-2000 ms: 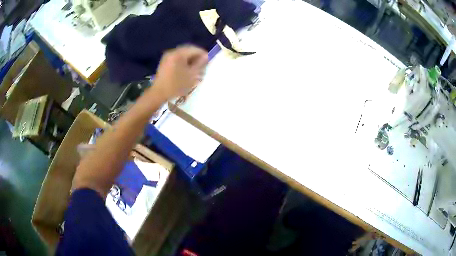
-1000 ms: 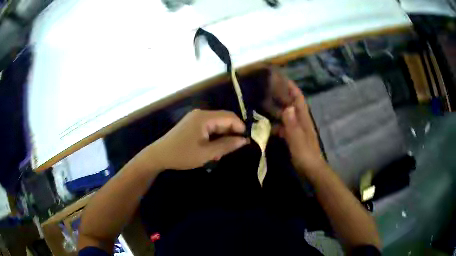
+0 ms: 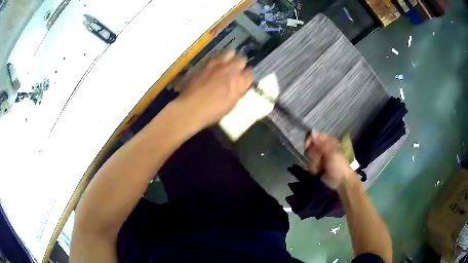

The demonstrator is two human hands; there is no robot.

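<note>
My left hand (image 3: pixel 218 87), blurred, is closed at the upper end of a cream-yellow bundle ticket (image 3: pixel 244 117) over the mat's left edge. A narrow dark bundle tie (image 3: pixel 293 117) runs from the ticket down to my right hand (image 3: pixel 327 158), whose fingers are closed on it. A bundle of dark cut pieces (image 3: pixel 379 134) lies on the grey striped mat (image 3: pixel 328 67), with a small yellowish ticket (image 3: pixel 349 149) at its end, partly behind my right hand. More dark cloth (image 3: pixel 313 198) hangs below my right hand.
The white table (image 3: pixel 118 67) with its wooden edge (image 3: pixel 192 51) is at the left, with black-handled thread snips (image 3: pixel 99 29) on it. A cardboard box (image 3: pixel 451 205) stands on the green floor at the lower right. Scraps are scattered on the floor.
The view has turned right, towards the mat and bundle. My hands were close together on the ticket and tie over my lap; now they are farther apart, with the tie stretched between them.
</note>
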